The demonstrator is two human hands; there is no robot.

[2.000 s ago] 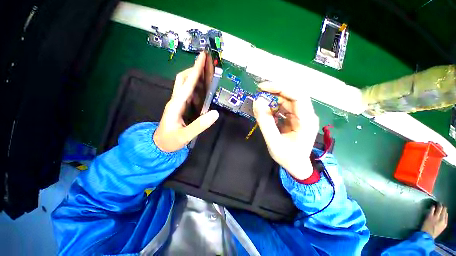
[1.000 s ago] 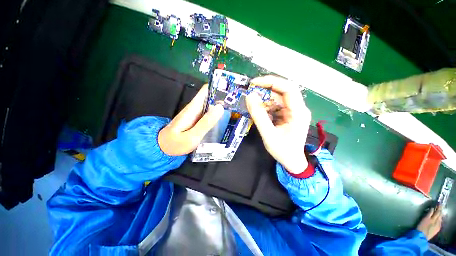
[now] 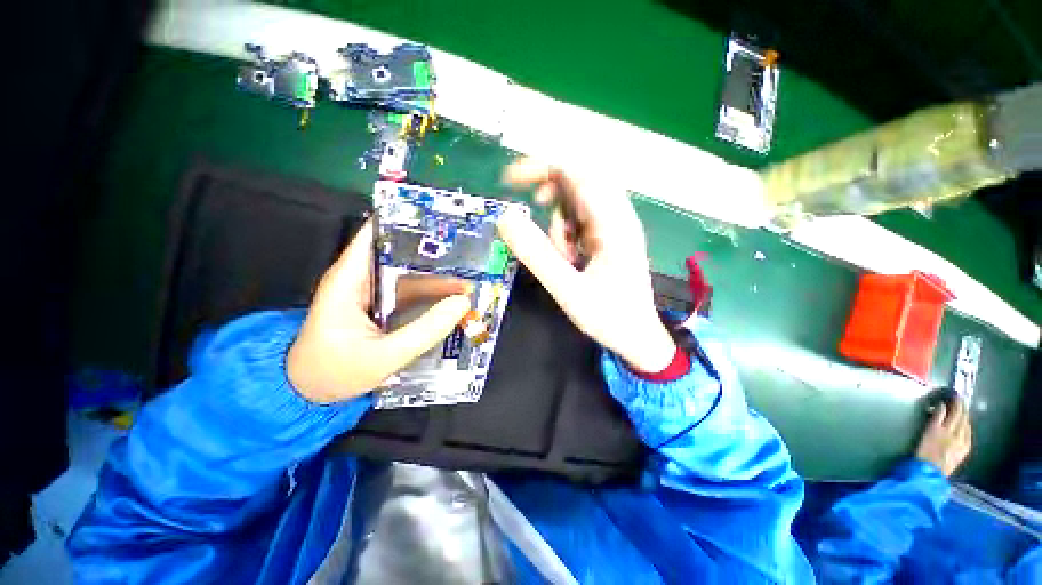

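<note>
A phone housing (image 3: 440, 377) is held above the black foam tray (image 3: 548, 394), its inner side facing me. A blue mainboard (image 3: 440, 242) with dark shields and a green patch lies at the housing's top end. An orange flex cable (image 3: 479, 326) shows at the housing's right side. My left hand (image 3: 360, 326) grips the housing by its left edge, with the thumb across its middle. My right hand (image 3: 588, 263) is at the top right corner, its thumb at the mainboard's right end and its fingers raised apart; whether the thumb touches is unclear.
Loose mainboards (image 3: 386, 74) lie on and beside the white strip (image 3: 583, 139). Another phone housing (image 3: 748, 94) lies farther off on the green surface. A yellow-taped pole (image 3: 880, 166) and a red bin (image 3: 894, 323) are at right. Another person's hand (image 3: 945, 437) is at the far right.
The housing has turned from edge-on to face me. The mainboard, held apart from it in my right hand earlier, now lies at its top end. My right fingers have opened.
</note>
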